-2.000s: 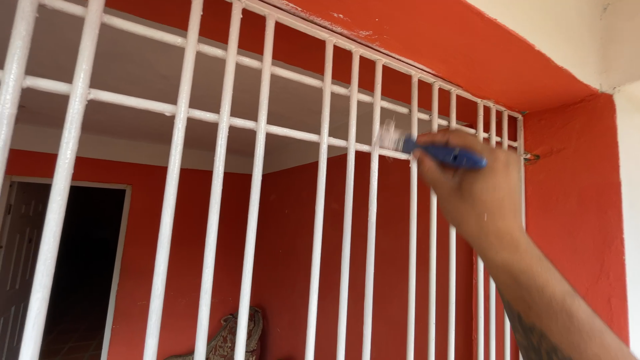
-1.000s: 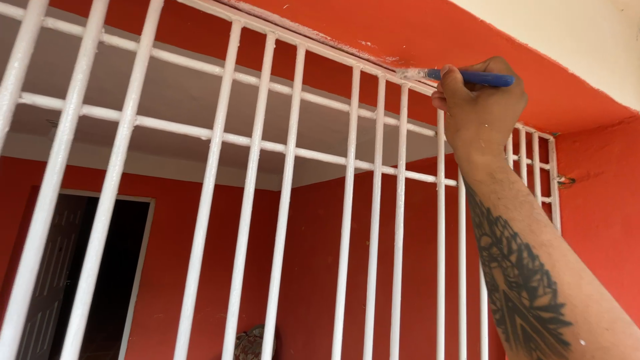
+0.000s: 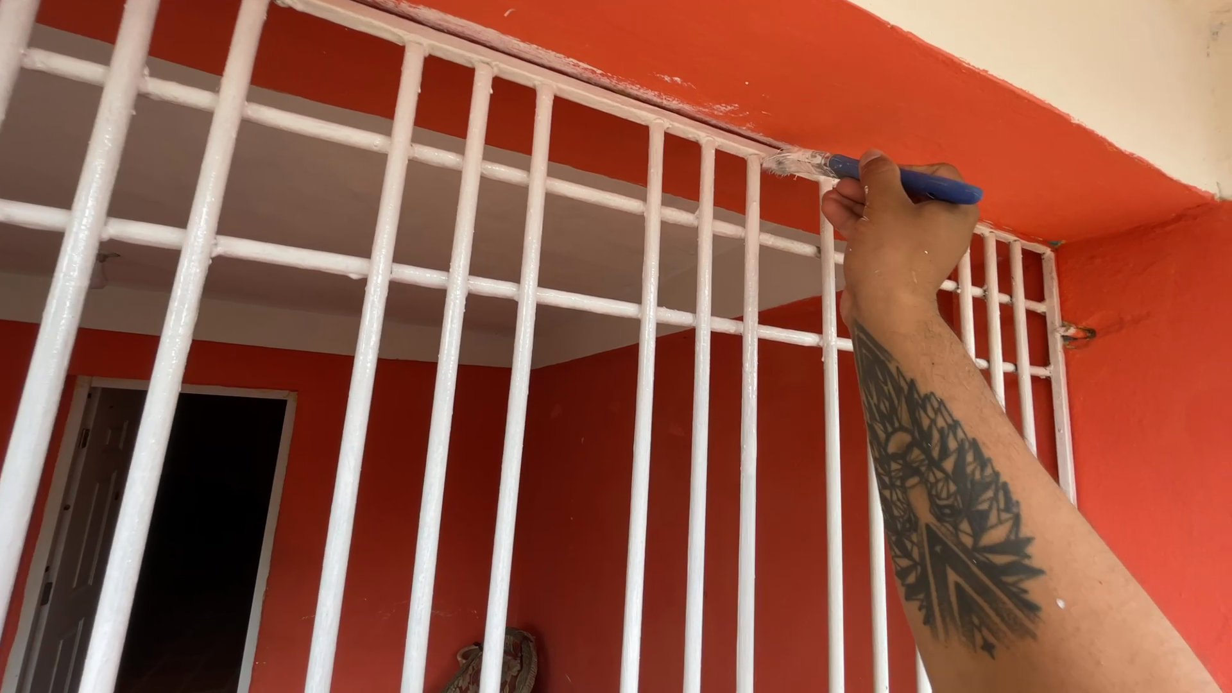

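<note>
My right hand grips the blue handle of a paintbrush. The brush's bristles, coated in white paint, touch the top rail of a white metal window grille, close beside the top of a vertical bar. Glossy white paint covers the bars, and two horizontal crossbars run behind or between them. White smears mark the orange-red lintel along the top rail. My left hand is out of the frame.
Through the bars are a red wall, a grey ceiling, a partly seen door beside a dark doorway and a patterned object low down. A small fitting juts at the grille's right end.
From a crossbar, the brush in my right hand has moved up to the top rail, where it has stayed over the last second. The view has shifted somewhat.
</note>
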